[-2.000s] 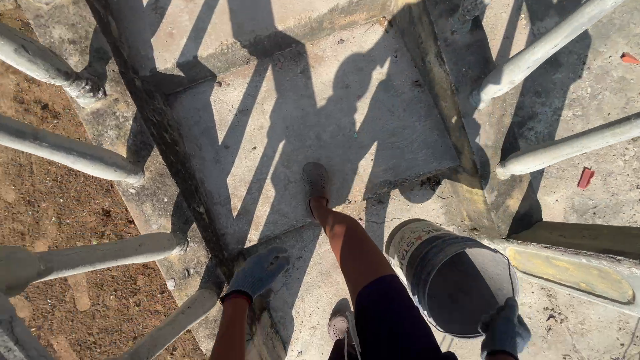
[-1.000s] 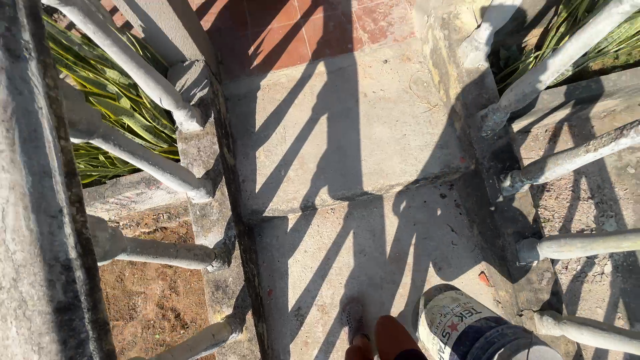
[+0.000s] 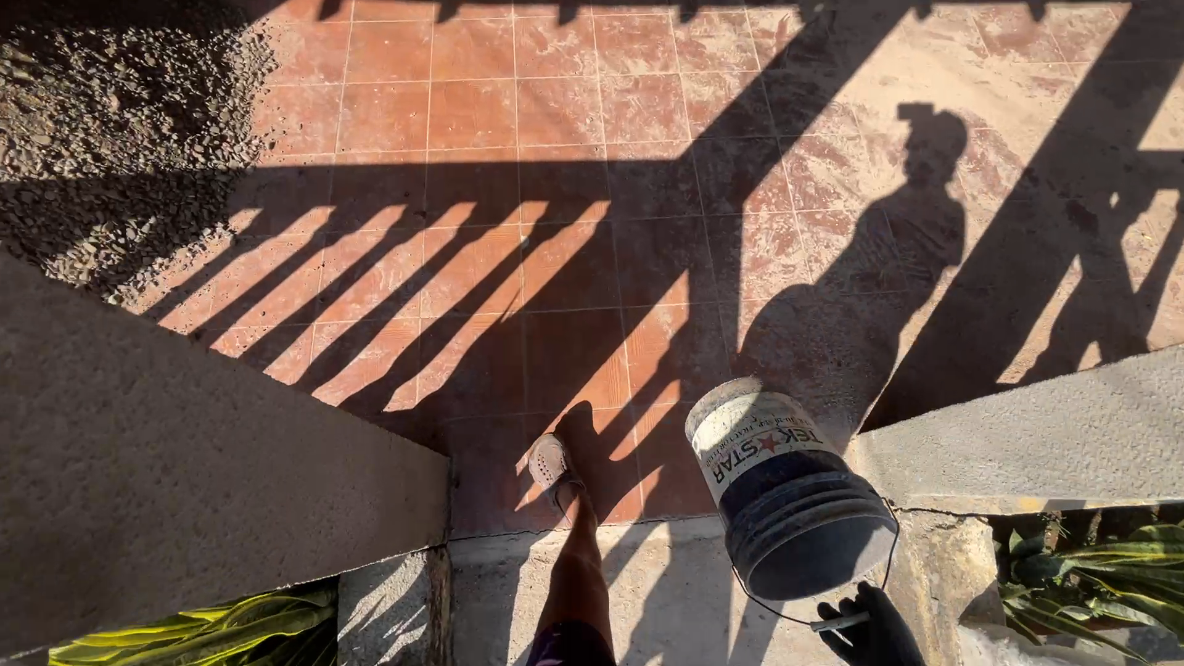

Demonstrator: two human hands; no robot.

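Observation:
A plastic bucket [image 3: 786, 490], white and dark with printed writing, hangs tilted at the lower right, its open mouth toward me. Inside, the part I can see is dark and shows no contents. My right hand [image 3: 869, 624], in a dark glove, is closed around the grip of the bucket's wire handle [image 3: 840, 622] at the bottom edge. My left hand is out of the frame. One foot in a light perforated clog [image 3: 552, 462] stands on red floor tiles [image 3: 472, 111], just past the concrete step [image 3: 499, 583].
A gravel heap [image 3: 120, 139] lies at the upper left. Rough pillars or wall ends flank the passage, one on the left [image 3: 203, 462] and one on the right [image 3: 1027, 435]. Spiky green plants [image 3: 1101, 573] grow beside the step. Pale dust coats the tiles at the upper right.
The view has moved forward from concrete steps between balusters onto the tiled floor. The bucket has stayed at my right side. My gloved left hand, visible two seconds ago, is out of view.

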